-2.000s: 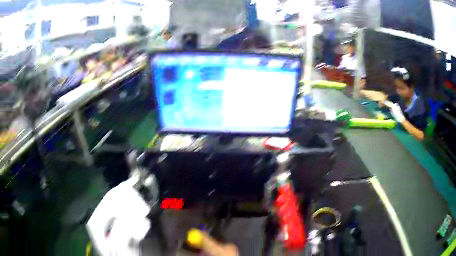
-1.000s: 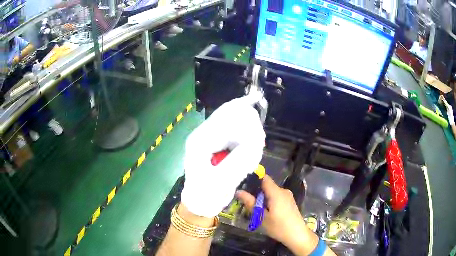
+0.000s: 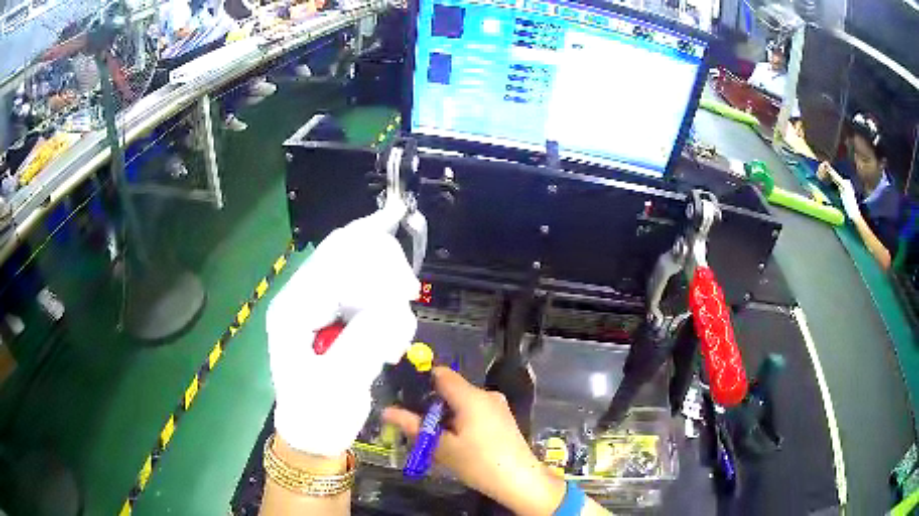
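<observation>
My left hand (image 3: 348, 328), in a white glove, is closed around the red grip of the left toggle clamp (image 3: 327, 339); only a bit of red shows. My bare right hand (image 3: 479, 428) holds a purple-blue marker pen (image 3: 427, 435) over the left bay of the test fixture. A yellow round top (image 3: 420, 356) of a black tool stands at its fingertips; whether the fingers grip it is unclear. In the right bay, a board with yellow parts (image 3: 625, 456) lies under a clear plate (image 3: 600, 403). The right toggle clamp's red grip (image 3: 717, 338) hangs down, untouched.
A monitor (image 3: 554, 86) stands behind the black upright panel (image 3: 494, 217). A dark green handled tool (image 3: 768, 388) and a spare pen (image 3: 726, 459) are right of the fixture. The conveyor (image 3: 806, 272) runs along the right, with a seated person (image 3: 875, 191) beyond.
The view has swung left and down from the monitor, then slightly back right. Both hands now show fully; since one second ago they keep nearly the same pose at the left clamp and bay.
</observation>
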